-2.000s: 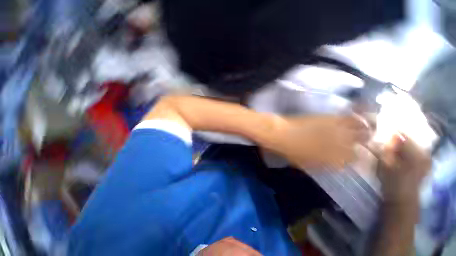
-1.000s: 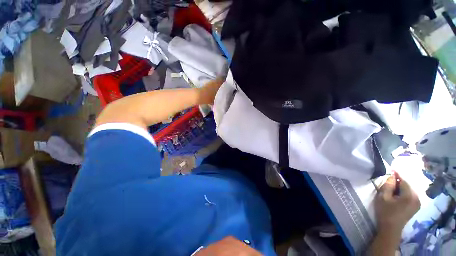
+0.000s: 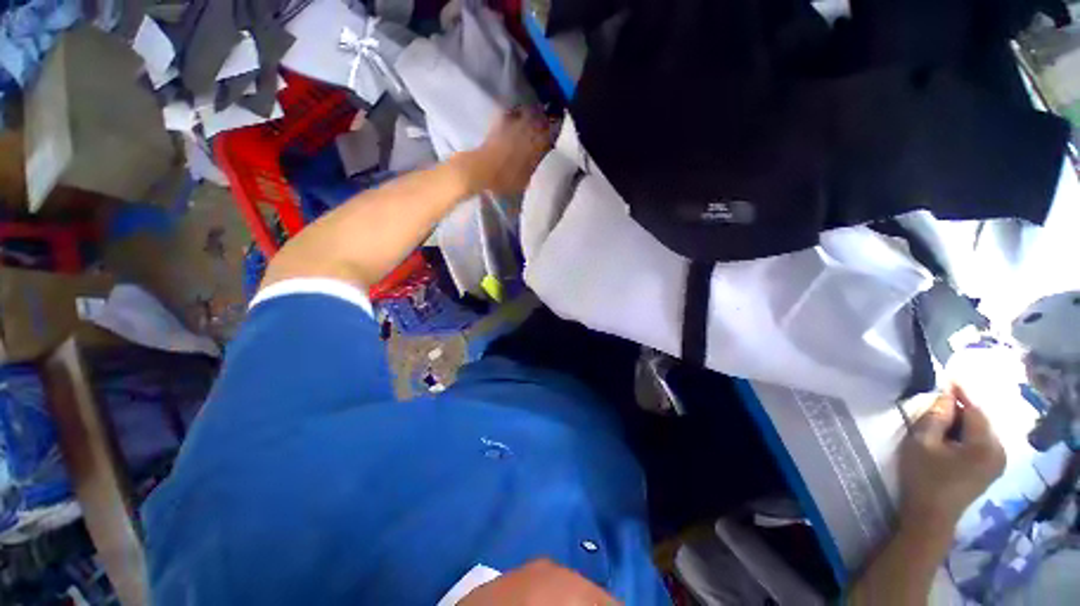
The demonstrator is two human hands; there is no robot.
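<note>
The garment being sewn, pale grey-white with a narrow dark band (image 3: 699,310), lies bunched on the machine table. A black fabric panel (image 3: 817,154) with a small printed label lies over it. My right hand (image 3: 953,456) is at the right end of the pale cloth, below the machine head (image 3: 1054,326), fingers closed around a small dark item that I cannot make out. My left hand (image 3: 519,148) is at the far left end of the garment, beside hanging grey cloth (image 3: 462,95). It is dark and blurred, so its grip is unclear.
The ruler-marked table edge (image 3: 835,462) runs beside my right forearm. Lilac scraps (image 3: 1007,550) lie right of it. A red crate (image 3: 267,166), a heap of grey and white pieces (image 3: 219,47) and a cardboard box (image 3: 101,118) stand left.
My left hand has moved up a little and beyond the pale garment's left end. The hanging grey cloth there has shifted. My right hand stays by the cloth end; the whole view has shifted slightly.
</note>
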